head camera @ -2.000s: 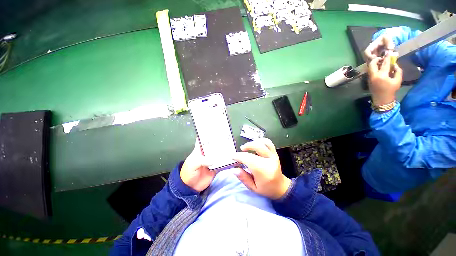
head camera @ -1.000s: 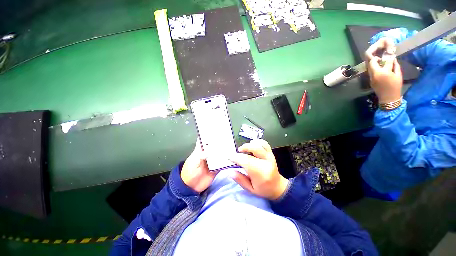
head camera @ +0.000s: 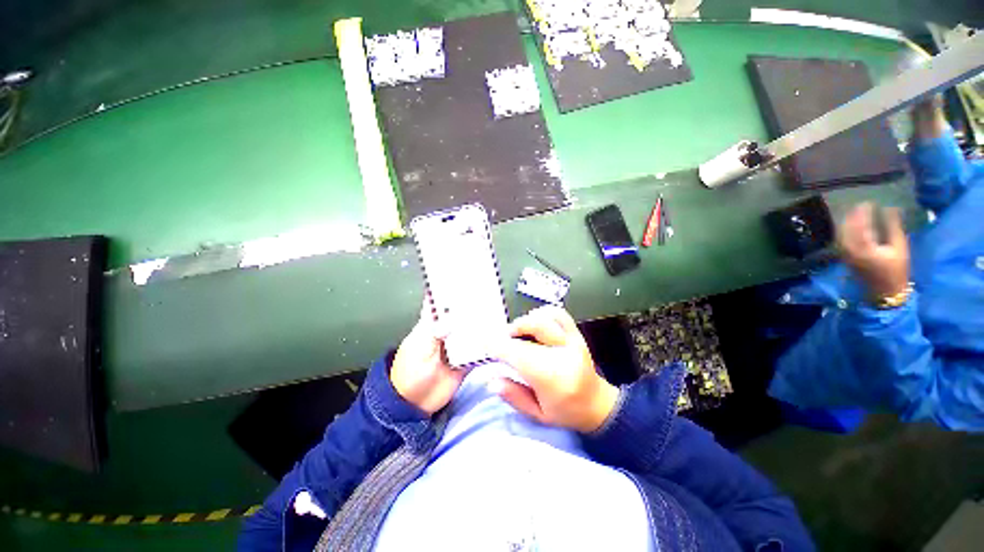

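Observation:
A smartphone [head camera: 461, 283] with a bright white screen is held upright over the bench's front edge. My left hand [head camera: 424, 369] grips its lower left side. My right hand [head camera: 561, 367] holds its lower right corner, with the thumb at the screen's lower edge. The fingers behind the phone are hidden. The screen's content is too bright to read. A small whitish assembly [head camera: 543, 285] lies on the green bench just beyond my right hand, with a thin dark tool [head camera: 548, 265] behind it.
A black phone [head camera: 613, 239] and red-handled tool [head camera: 653, 222] lie to the right. Black mats [head camera: 464, 151] carry white assemblies. A yellow-green strip [head camera: 368, 135], white cylinder [head camera: 729, 164] at a metal post, and black parts box [head camera: 800, 226] are on the bench. A person in blue [head camera: 917, 323] is at right.
The person at right has drawn their hands apart and back from the post, uncovering the mat and black box. The black phone's screen now shows a lit bluish band. My hands hold nearly still.

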